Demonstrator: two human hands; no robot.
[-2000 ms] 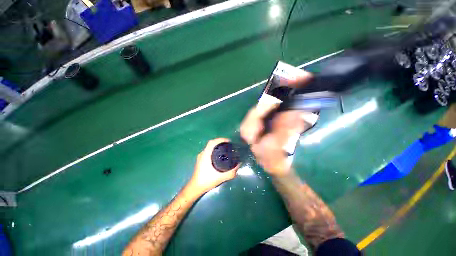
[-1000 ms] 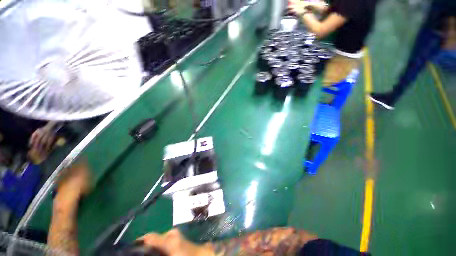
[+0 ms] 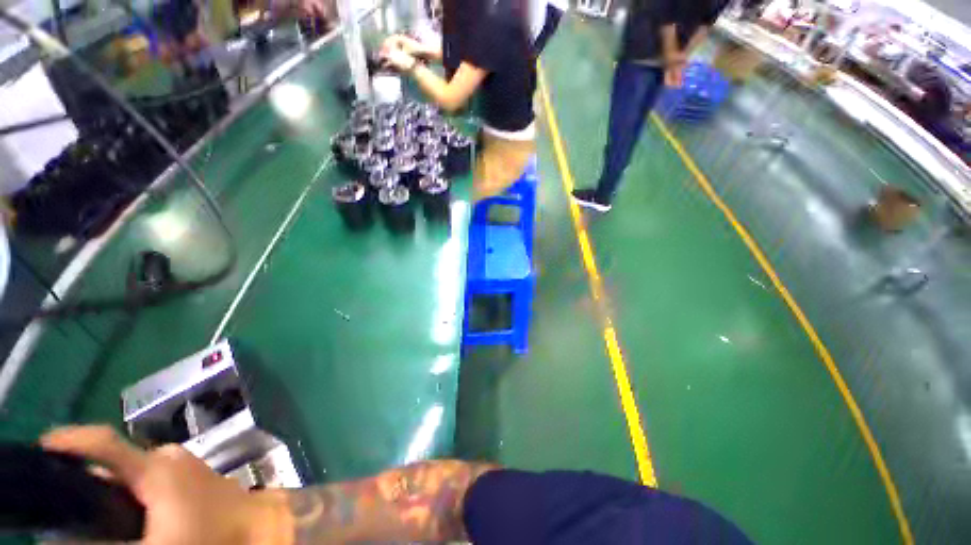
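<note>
My right hand (image 3: 176,490) is at the lower left of the head view, with its fingers closed around the thick black screwdriver (image 3: 64,492), which is cut off by the left edge. The tool's tip is not visible. The white-and-black screw feeder (image 3: 176,378) with a red switch stands on the green bench top (image 3: 309,319) just beyond my hand; its open tray (image 3: 256,458) is partly hidden behind my hand. My left hand is not in view.
Silver-topped black housings (image 3: 394,160) stand clustered farther up the bench. A single black housing (image 3: 154,271) is at the left. A blue stool (image 3: 500,261) stands beside the bench. A person (image 3: 490,64) works behind the cluster; another person (image 3: 634,96) stands in the aisle.
The view has swung right, showing more of the aisle. My left hand has gone out of view. The feeder and housing cluster now appear farther left. The screwdriver shows more clearly in my right hand.
</note>
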